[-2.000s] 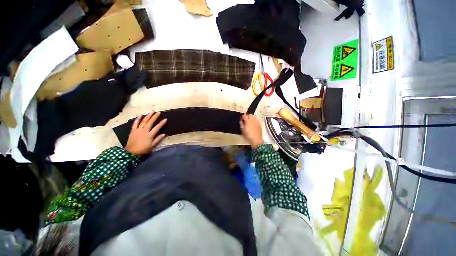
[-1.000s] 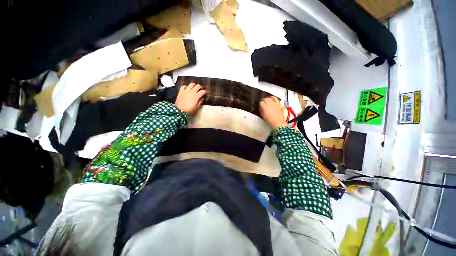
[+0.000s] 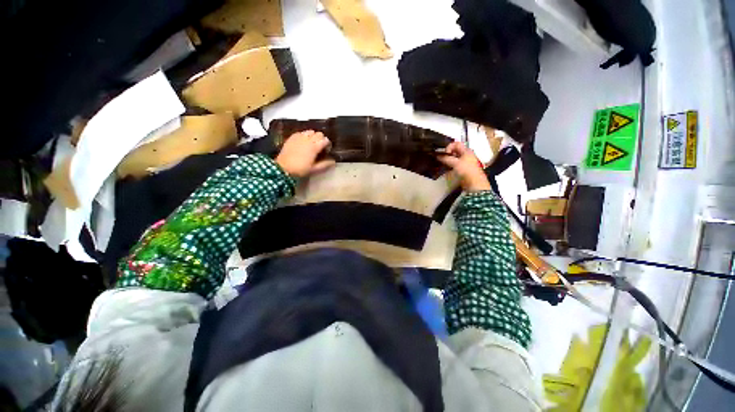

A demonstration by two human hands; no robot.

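A curved dark plaid strip (image 3: 367, 140) lies across the upper middle of the table. My left hand (image 3: 305, 154) rests on its left end, fingers bent over the edge. My right hand (image 3: 463, 165) is at its right end, thumb and fingertips closed at the strip's corner. A plain black curved strip (image 3: 338, 226) lies nearer to me on a cream curved shape (image 3: 379, 180). Neither hand touches the black strip. The scissors beside my right hand are mostly hidden.
Black cloth (image 3: 475, 76) lies at the back right. Tan card patterns (image 3: 242, 80) and a white curved strip (image 3: 129, 121) lie at the left. The iron's wooden handle (image 3: 538, 264), a cable and a hose are at the right.
Both hands have moved from the near black strip up to the plaid strip. In the last second my right hand has shifted to the strip's right corner. The view has shifted too.
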